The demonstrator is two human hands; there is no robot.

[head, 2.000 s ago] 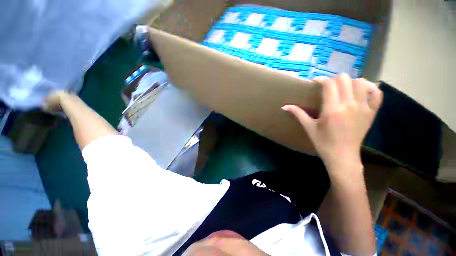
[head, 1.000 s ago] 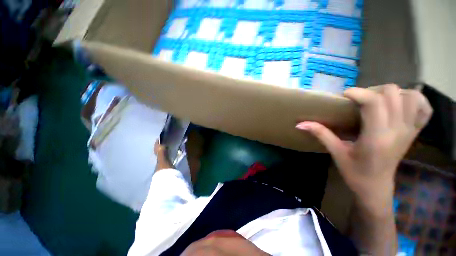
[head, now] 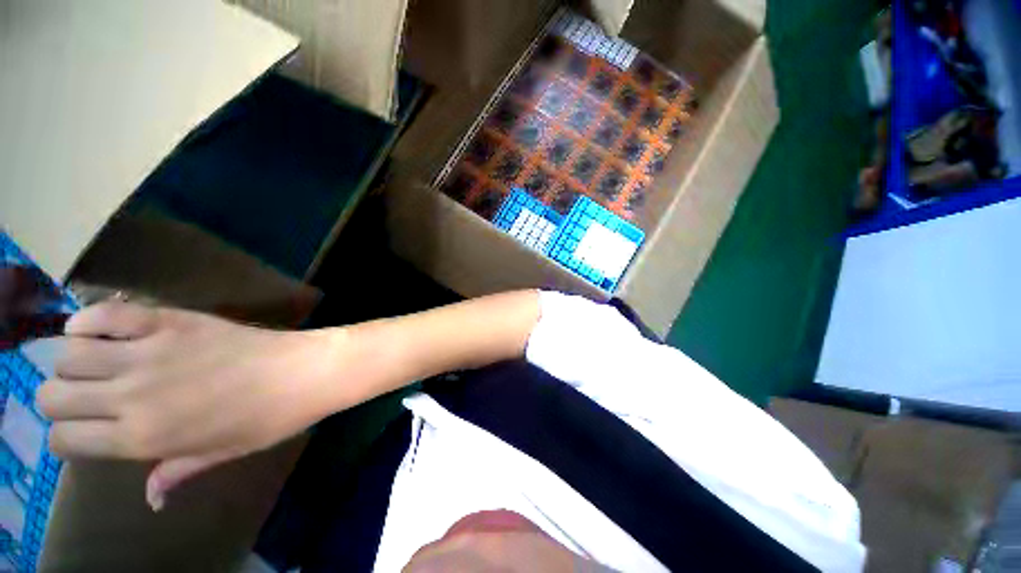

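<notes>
My right hand (head: 157, 386) is at the left, at the end of my bare forearm, with its fingers bent over the rim of a brown carton and its thumb against the outer wall (head: 168, 520). Part of this carton's blue-and-white key sets (head: 22, 470) shows at the left edge. My left hand is out of the picture. A second open carton (head: 717, 168) at the upper middle holds orange-and-dark patterned pieces (head: 588, 123). Two blue-framed pieces lie in its near corner, a blue key frame with white keys (head: 526, 222) and one with a plain white centre (head: 599, 243).
A large carton flap (head: 123, 90) stands at the upper left beside a dark gap. The green floor (head: 750, 246) shows right of the second carton. Blue shelving (head: 896, 123), a large white sheet (head: 929, 308) and brown cardboard (head: 929, 481) are at the right.
The view has swung right, so the blue-set carton and my right hand now lie at the left, and the orange-filled carton has come fully into view. My left hand has left the picture.
</notes>
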